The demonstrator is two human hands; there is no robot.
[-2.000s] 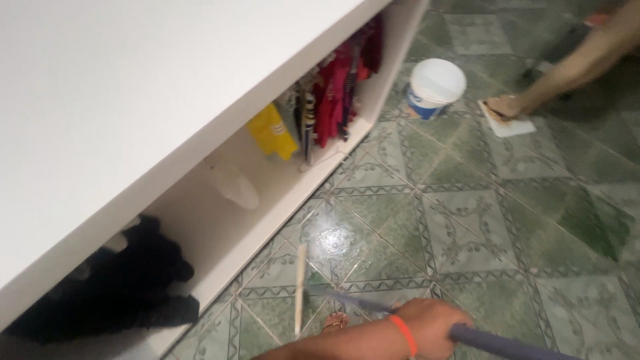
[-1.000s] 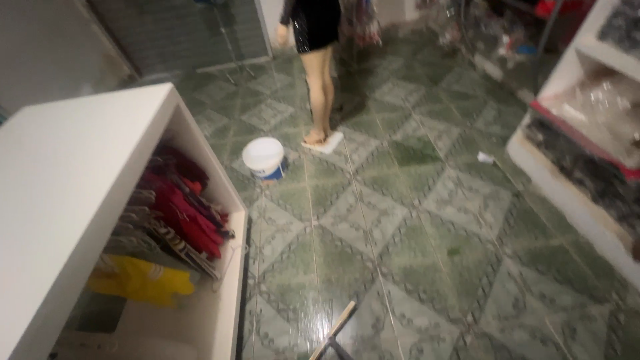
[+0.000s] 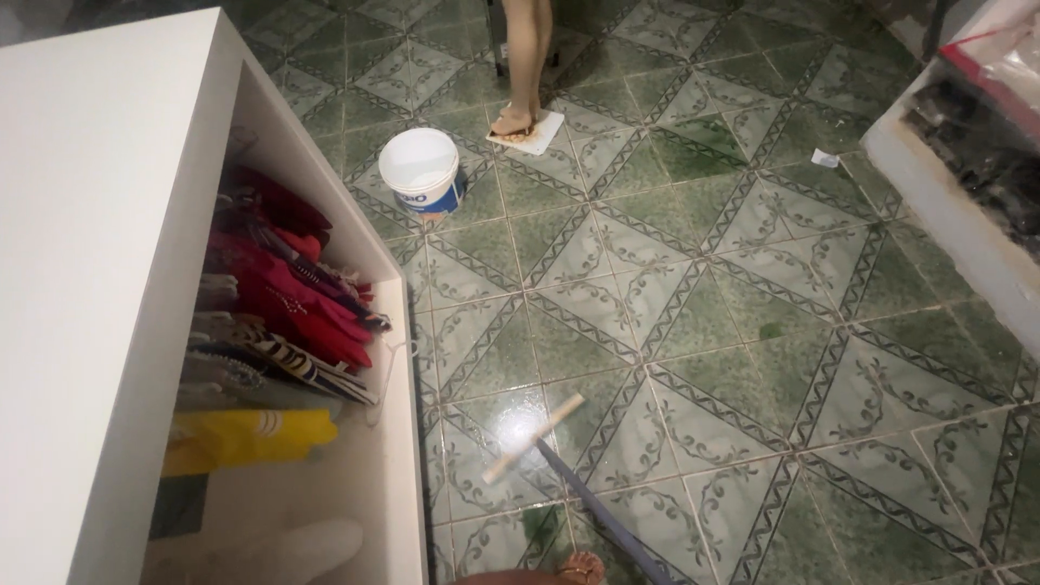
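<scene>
A floor squeegee or similar tool with a pale, wood-like crossbar (image 3: pixel 534 439) rests on the wet-looking green patterned tiles. Its dark grey handle (image 3: pixel 605 516) runs down and right, out of the bottom of the view. Neither my left hand nor my right hand shows, so any grip on the handle is hidden. A strip of skin (image 3: pixel 516 578) lies along the bottom edge, too little to identify. Beside it is a foot (image 3: pixel 582 566), partly cut off. Farther off stands a white plastic bucket (image 3: pixel 422 175) with a blue label; its contents are unclear.
At left, a white open-sided cabinet (image 3: pixel 175 244) holds hanging red clothes (image 3: pixel 301 305) and a yellow garment (image 3: pixel 260 439). Mannequin-like legs (image 3: pixel 526 65) stand on a white base (image 3: pixel 536 134) behind the bucket. A white scrap (image 3: pixel 825 158) lies near a right-hand shelf (image 3: pixel 934 187).
The view has swung right, away from the cabinet. A hand with an orange wristband, on the handle two seconds ago, is out of frame. The crossbar shows more fully than one second ago.
</scene>
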